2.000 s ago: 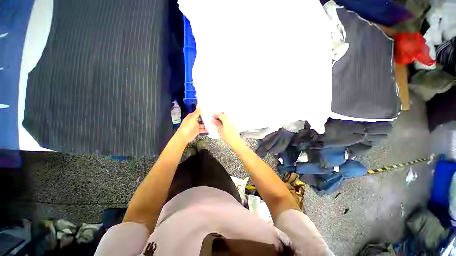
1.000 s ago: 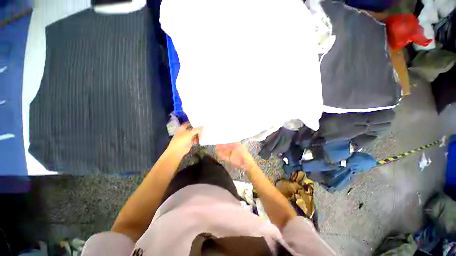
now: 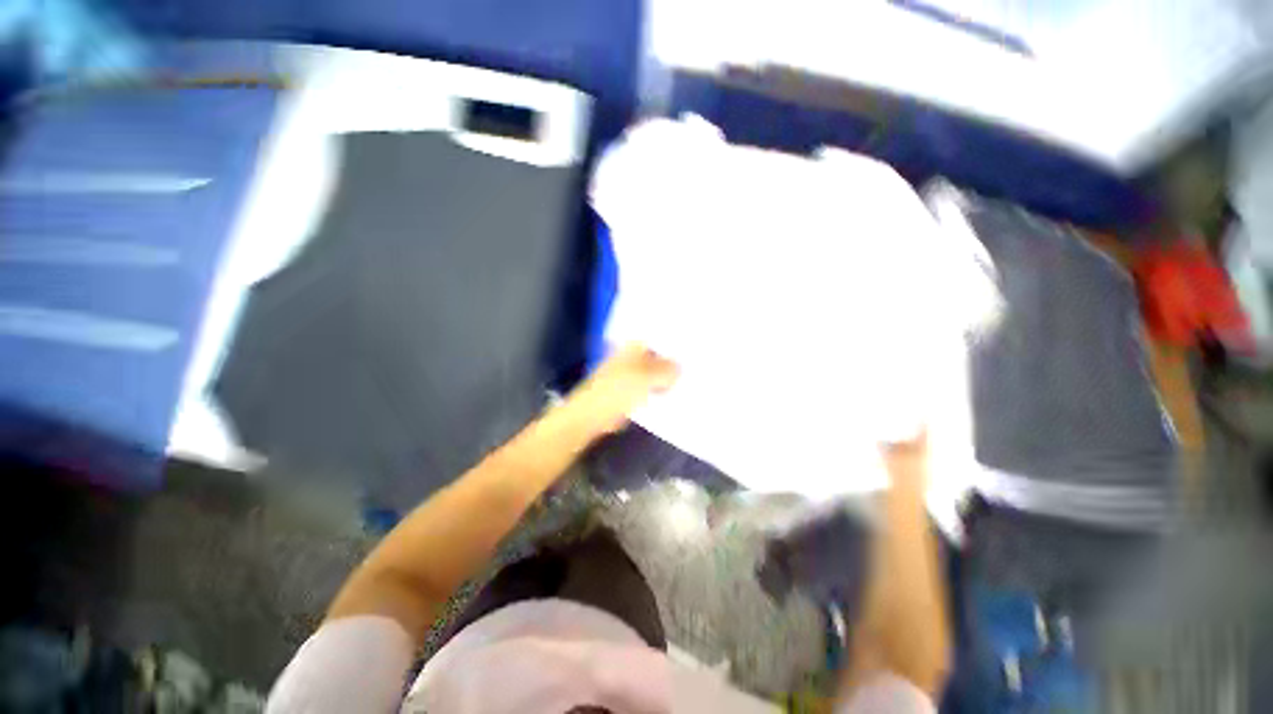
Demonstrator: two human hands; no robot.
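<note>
White panels (image 3: 796, 307) lie in a pile in front of me, overexposed, so single layers cannot be told apart. My left hand (image 3: 639, 380) grips the near left edge of the white panel. My right hand (image 3: 903, 453) is at the near right edge of the white, blurred, with its fingers lost in the glare. A stack of grey panels (image 3: 419, 293) lies to the left. The blue template (image 3: 112, 265) with light slots lies at the far left.
A blue bin (image 3: 605, 286) shows beside the white pile. A dark phone (image 3: 499, 122) lies beyond the grey stack. Another grey panel (image 3: 1054, 349) with white edging lies right. A red cloth (image 3: 1191, 296) is at the far right. Cloth scraps lie on the floor.
The view has tilted up and blurred. My hands have moved apart, my right hand far to the right along the white panel's near edge. More of the template and the phone have come into view.
</note>
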